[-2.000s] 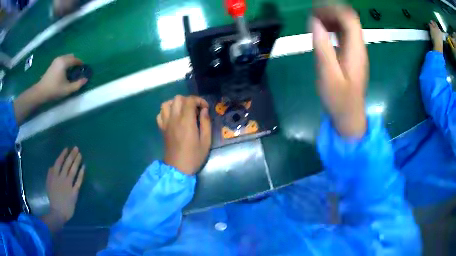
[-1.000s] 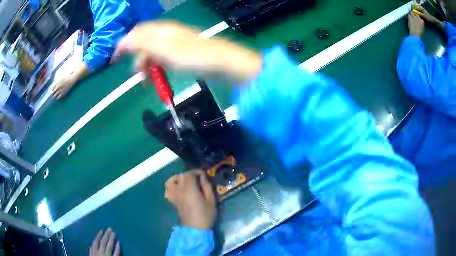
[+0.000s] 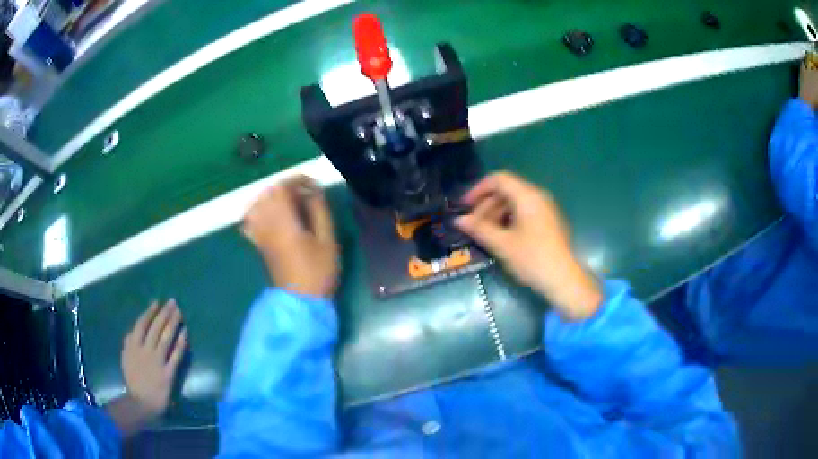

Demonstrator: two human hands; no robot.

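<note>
The press fixture [image 3: 386, 152] stands upright in front of me, its red lever handle [image 3: 372, 47] raised. On its base plate, orange-brown nest pieces [image 3: 439, 263] sit around a dark centre. My right hand [image 3: 525, 238] pinches the edge of a round black part [image 3: 437, 235] over the nest; whether the part is fully seated is hidden. My left hand [image 3: 294, 235] is curled and blurred beside the fixture's left side, not touching it; whether its fingers hold something small cannot be told.
A black disc [image 3: 252, 146] lies on the green belt left of the fixture. Several dark parts [image 3: 578, 41] lie on the belt at upper right. A white strip [image 3: 574, 94] runs behind the fixture. Another person's hand [image 3: 154, 357] rests at lower left; a blue sleeve [image 3: 794, 161] is at far right.
My right hand has come back from the far side of the belt to the nest. My left hand has moved off the base plate to the left. A black disc now shows on the belt at left.
</note>
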